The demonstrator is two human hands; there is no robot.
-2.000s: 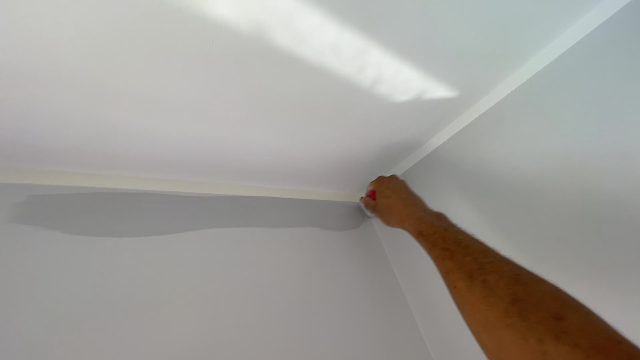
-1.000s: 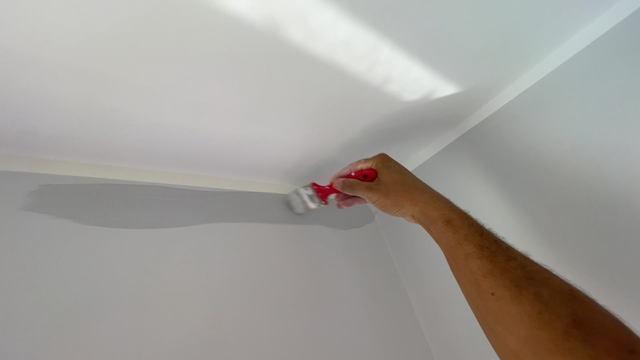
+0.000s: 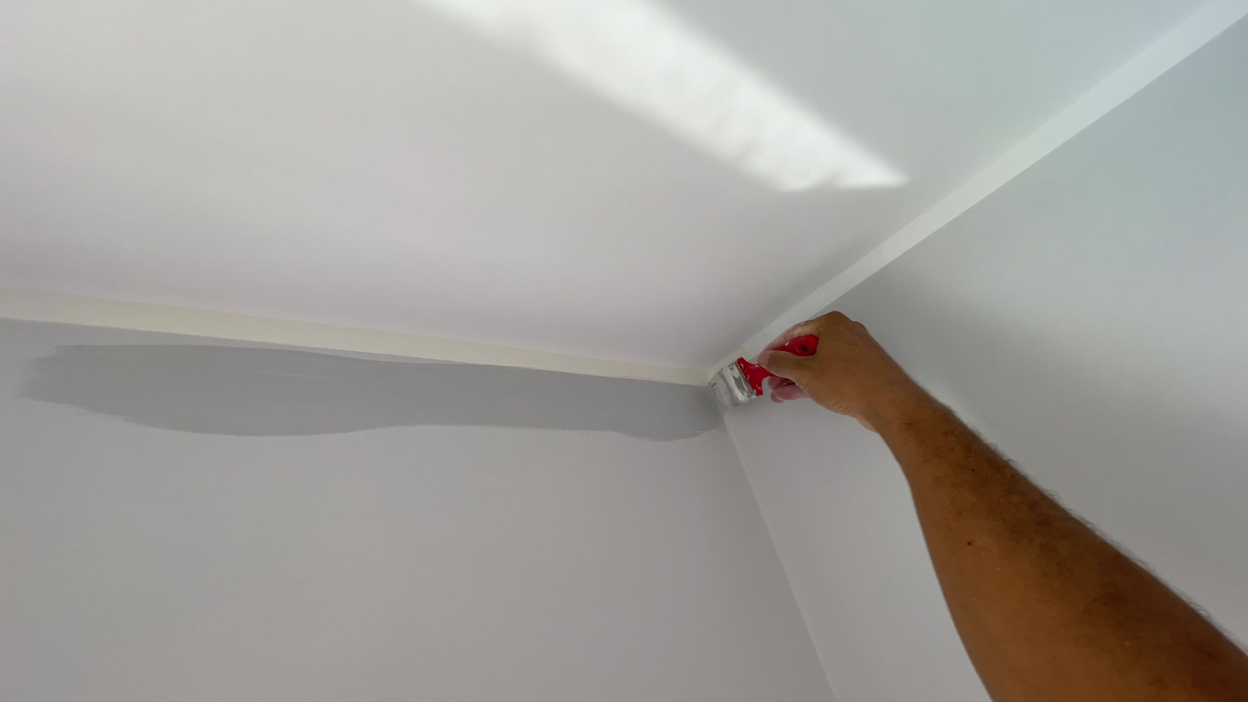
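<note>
My right hand [image 3: 838,369] grips a paintbrush [image 3: 749,377] by its red handle. The brush has a metal ferrule spotted with pale paint, and its bristles point left into the upper corner where two walls meet the ceiling. A long band of darker grey paint [image 3: 390,395] runs along the top of the left wall [image 3: 390,546], with an uneven lower edge, and ends at the corner beside the bristles. My left hand is out of view.
Above is the white ceiling [image 3: 292,166], crossed by a bright patch of light [image 3: 682,88]. A cream strip [image 3: 292,331] borders the left wall's top, and a pale strip [image 3: 985,185] borders the top of the right wall [image 3: 1092,390].
Between one second ago and now, my right hand has moved the brush rightward along the top of the left wall, back into the corner. Two seconds ago the hand was also at the corner.
</note>
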